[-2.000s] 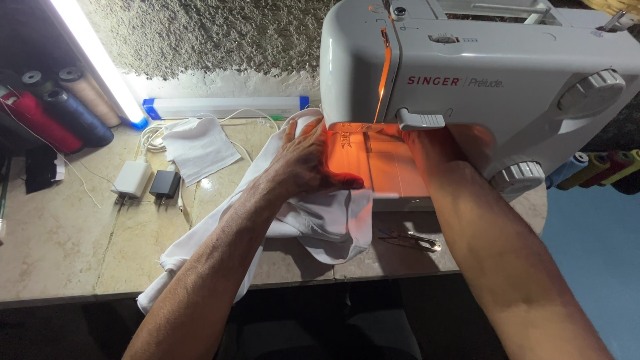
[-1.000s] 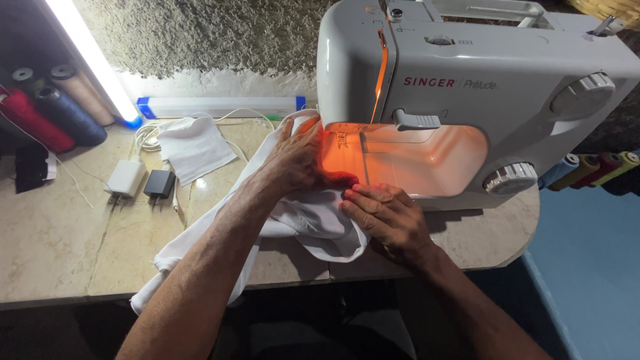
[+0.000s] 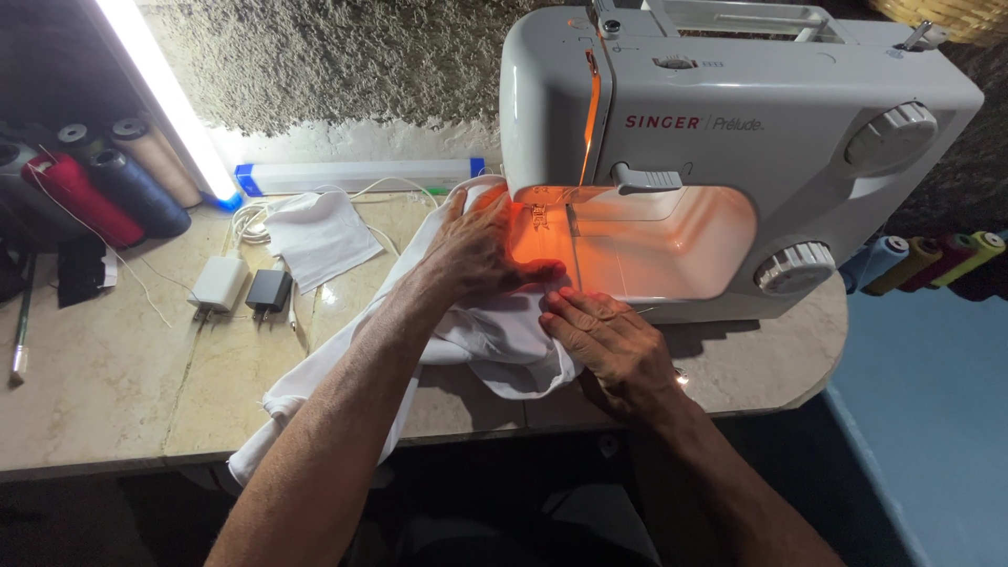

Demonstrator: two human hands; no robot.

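A white sewing machine stands on the tabletop, its bed lit orange by its lamp. White fabric lies at the left and front of the bed and hangs over the table's front edge. My left hand lies flat on the fabric beside the needle area, thumb pointing right. Just in front of the bed, my right hand has its fingertips on the fabric near the left thumb, with the edge of the cloth at the fingers. The presser foot is partly visible; whether it rests on cloth I cannot tell.
Two chargers, a white cable and a small white cloth piece lie left of the fabric. Thread spools and a brush are farther left. A lit tube lamp leans behind. More spools are at the right.
My right hand has come out from the machine's opening to the fabric in front of the bed, where it stays beside my left hand. The left hand has stayed on the cloth.
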